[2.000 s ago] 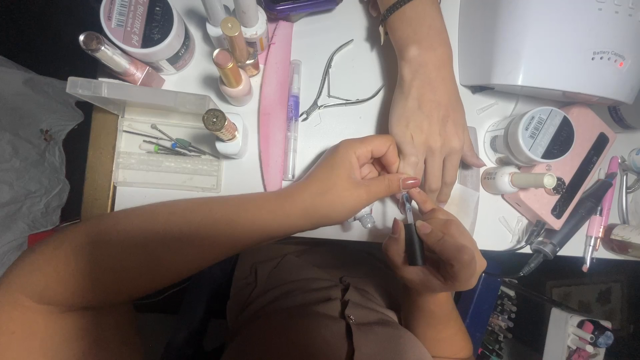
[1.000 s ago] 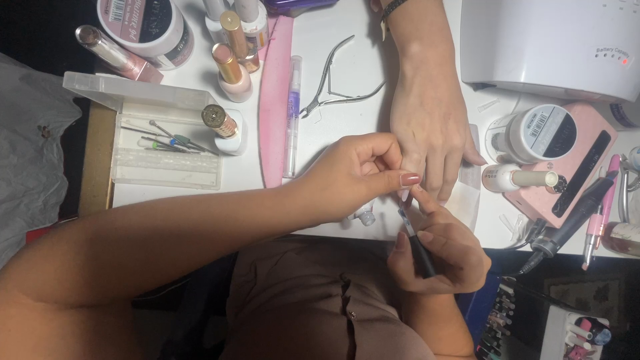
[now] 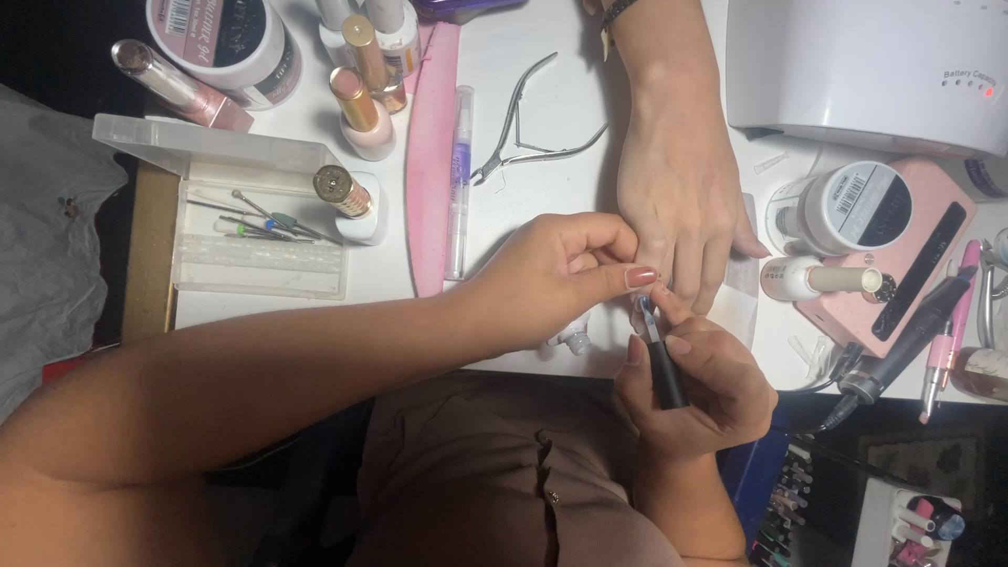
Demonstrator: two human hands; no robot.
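My left hand (image 3: 587,264) reaches across from the left and holds a finger of another person's hand (image 3: 681,189), which lies palm down on the white table. In my right hand (image 3: 705,378) is a nail polish brush (image 3: 668,374) with a black cap handle; its bristles are at that finger's nail. A small clear bottle (image 3: 577,339) lies just under my left wrist, partly hidden. Metal cuticle nippers (image 3: 516,146) lie beyond my left hand. Left of them are a purple-and-clear pen (image 3: 459,189) and a pink nail file (image 3: 429,157).
On the left, an open plastic case (image 3: 260,272) holds drill bits beside several polish bottles (image 3: 366,122) and a gel jar (image 3: 272,71). On the right stand a white nail lamp (image 3: 858,87), another jar (image 3: 870,205), a pink drill unit (image 3: 906,276) and a black drill handpiece (image 3: 913,339).
My right hand tilted the brush away from the finger, then brought its tip back to the nail. My left hand and the other person's hand have stayed nearly still.
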